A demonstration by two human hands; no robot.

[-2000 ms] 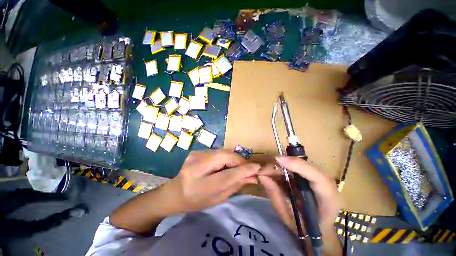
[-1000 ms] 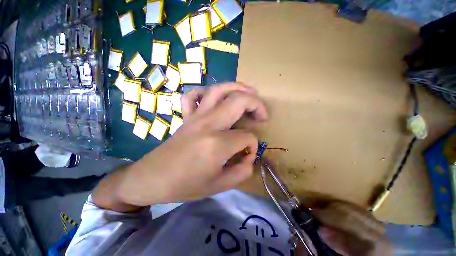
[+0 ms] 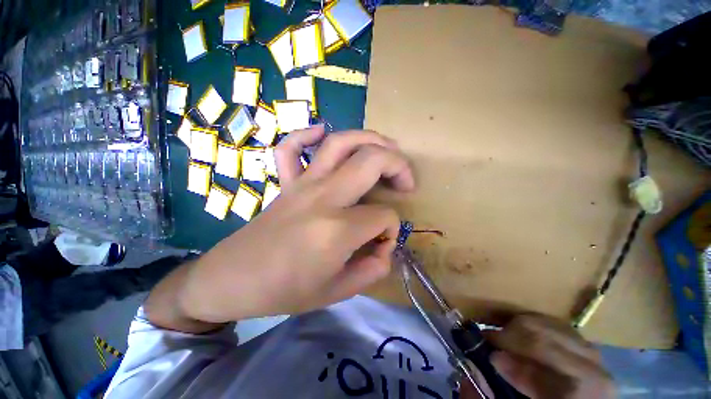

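Note:
My left hand [image 3: 312,226] is over the cardboard sheet's left edge, thumb and index finger pinching a small blue circuit board [image 3: 405,235] with a short reddish wire pointing right. Its other fingers curl above; something may be under them, but I cannot tell what. My right hand [image 3: 546,358], at the lower right and slightly blurred, holds the soldering iron [image 3: 472,343] by its black handle. The iron's slim tip and the thin bent silvery rod beside it reach up to the board's lower edge. Whether the tip touches cannot be told.
White battery cells [image 3: 292,117] with yellow edges lie on the green mat, with a yellow strip [image 3: 337,74] among them. A clear blister tray [image 3: 93,132] is on the left. The cardboard [image 3: 499,140] bears a twisted cable with a cream plug [image 3: 645,195]. A blue box [image 3: 686,257] stands right.
Over two seconds the view has moved closer. My hands have drawn apart, and the iron has gone from pointing up the cardboard to the board at my left fingertips. Little differs since one second ago.

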